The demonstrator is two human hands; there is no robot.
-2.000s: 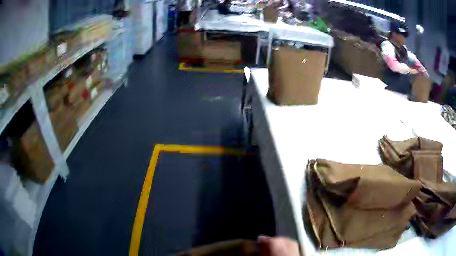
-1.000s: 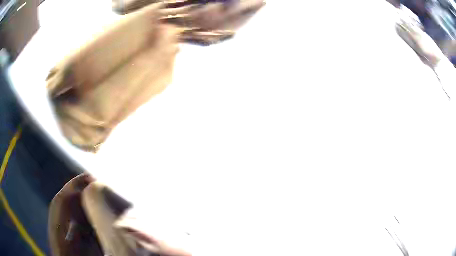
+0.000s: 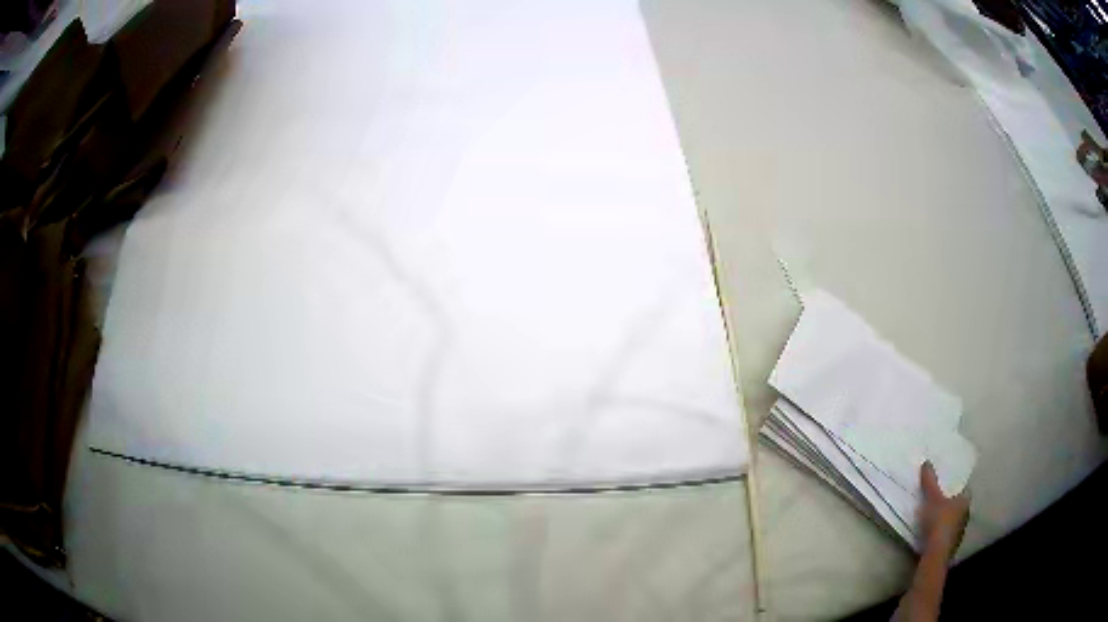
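Observation:
A stack of flat white sheets or boards point(image 3: 863, 377), slightly fanned, lies at the lower right of the white-covered table. My right hand point(image 3: 942, 516), bare, grips the stack's near right corner with the thumb on top; the other fingers are hidden. A thin pale straight rod point(image 3: 733, 352) lies along the right edge of a large white sheet point(image 3: 413, 267), left of the stack. My left hand is not in view.
Folded dark brown bag bodies point(image 3: 43, 352) are heaped along the left side of the table. More white material point(image 3: 1033, 134) lies along the far right edge. A small brown thing is cut off at the right rim.
The view has swung from the aisle to the tabletop. The brown bags now lie at the far left. My right hand has come into view on the white stack.

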